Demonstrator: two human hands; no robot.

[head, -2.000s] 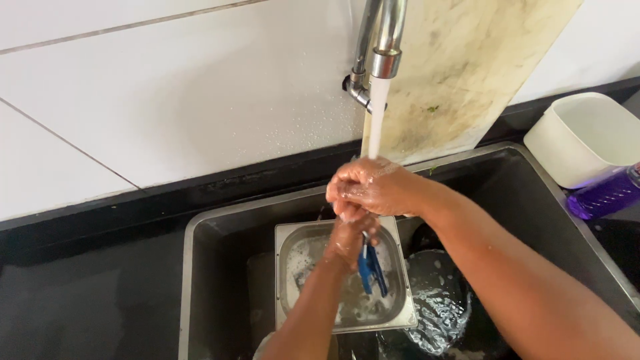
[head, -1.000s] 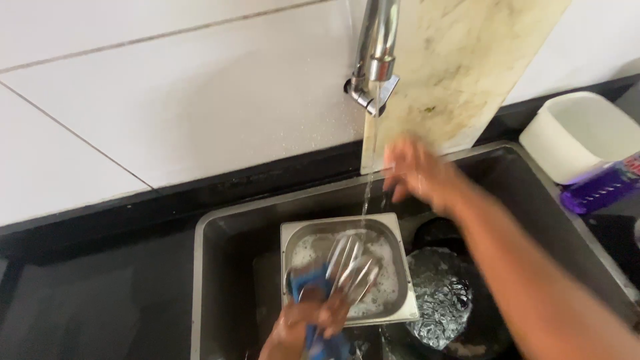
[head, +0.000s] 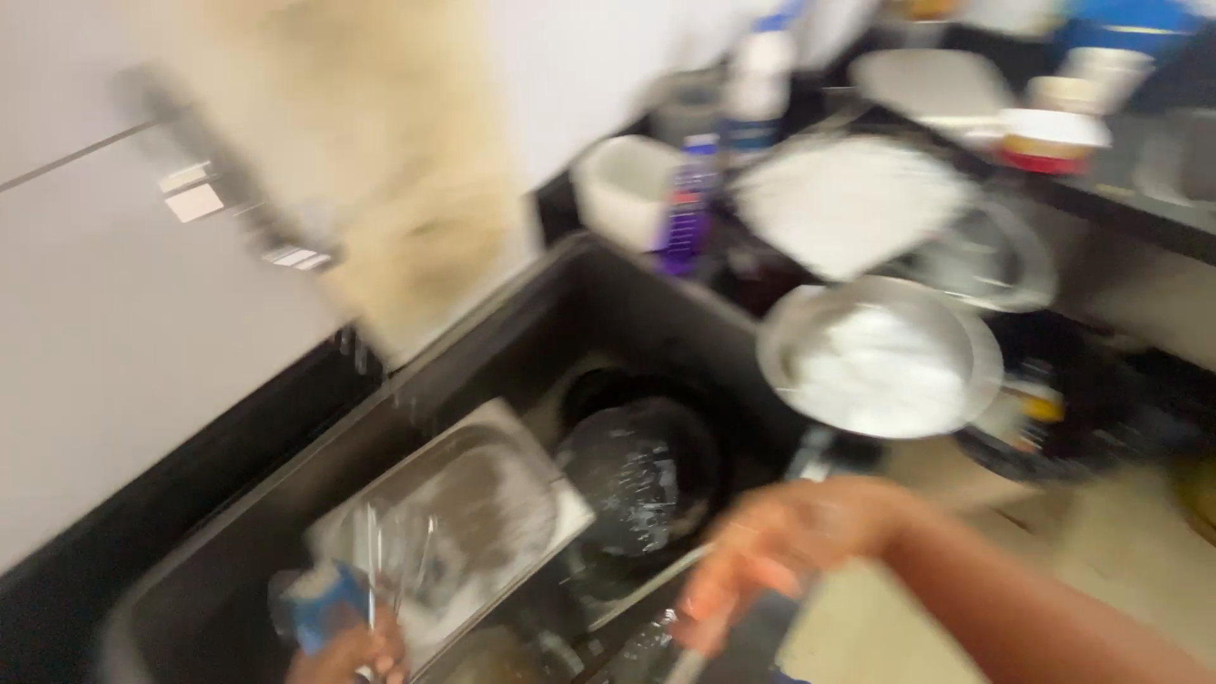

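The view is blurred. At the lower left, my left hand (head: 353,655) grips blue-handled metal utensils (head: 328,603) whose shiny ends stand over a rectangular steel pan (head: 570,518) of soapy water in the dark sink (head: 655,304). My right hand (head: 760,551) hangs by the sink's front edge with its fingers bent downward; whether it touches anything is unclear. Beyond it, a metal pan with a handle (head: 983,370) holds something white and foamy. A dark round vessel (head: 627,475) with water lies in the sink beside the steel pan.
The faucet (head: 294,252) is at the upper left by the wall. A white plastic tub (head: 617,190) and a purple bottle (head: 686,214) stand behind the sink corner. To their right lie a white flat board or tray (head: 850,199) and a clear lid (head: 1012,256). A shelf (head: 1140,214) holds containers.
The view has swung to the right. My right hand has left the faucet and is now by the sink's front edge. The blue-handled utensils are still in my left hand.
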